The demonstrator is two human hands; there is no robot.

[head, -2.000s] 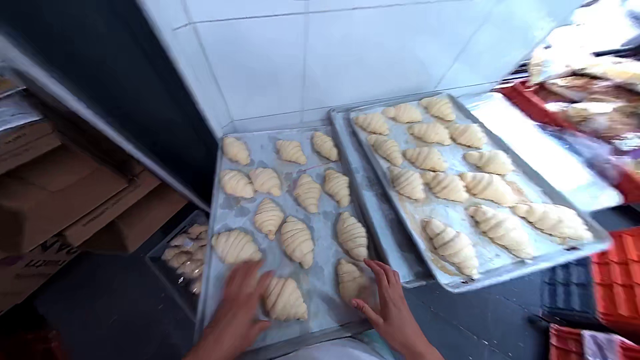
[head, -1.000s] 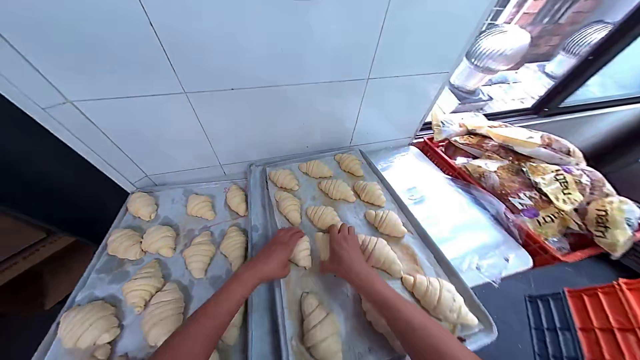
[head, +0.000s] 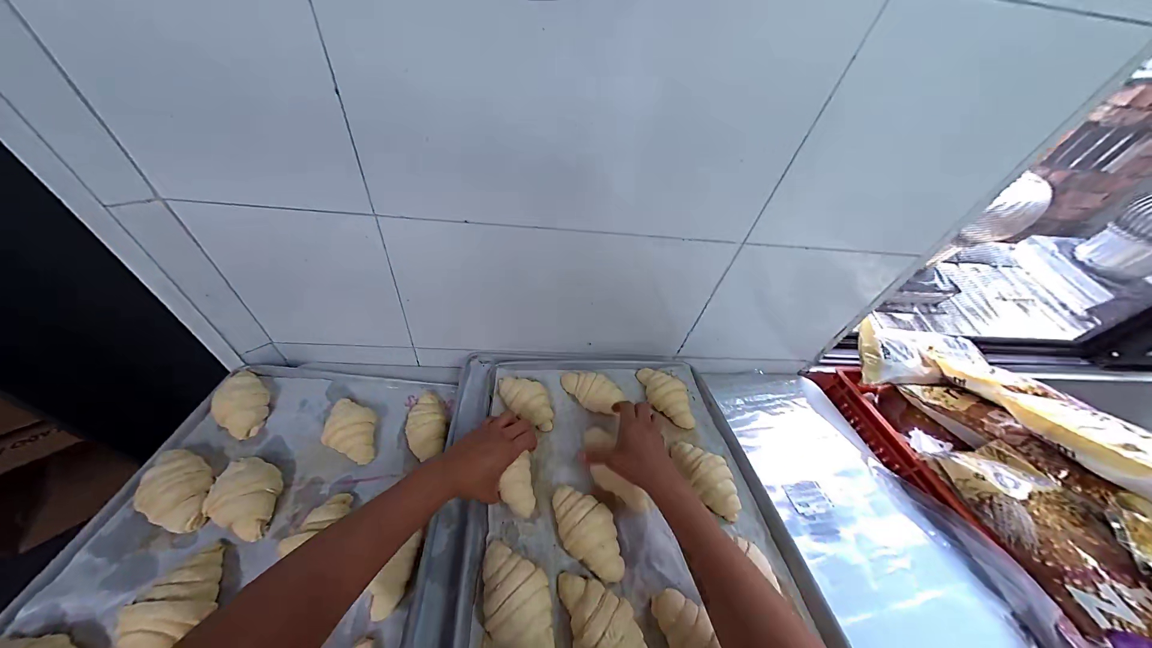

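Note:
Unbaked croissants lie in rows on two paper-lined metal baking trays, the left tray (head: 301,396) and the right tray (head: 733,441). Over the left edge of the right tray, my left hand (head: 493,454) touches a croissant (head: 517,486), its fingers curled over the upper end. My right hand (head: 637,445) is above the middle of the same tray, fingers bent down at a blurred croissant (head: 615,477); whether it grips the dough is unclear. Another croissant (head: 587,533) lies just below and between the hands. My forearms cover parts of both trays.
A white tiled wall (head: 558,180) rises directly behind the trays. To the right lie a clear plastic sheet (head: 828,504) and a red plastic crate (head: 886,450) holding bagged goods (head: 1017,486), beside a window. Cardboard (head: 36,486) is at the far left.
Both hands were over the left tray two seconds ago; they are now at the right tray. Since one second ago, my right hand has moved farther from my left. The view has shifted.

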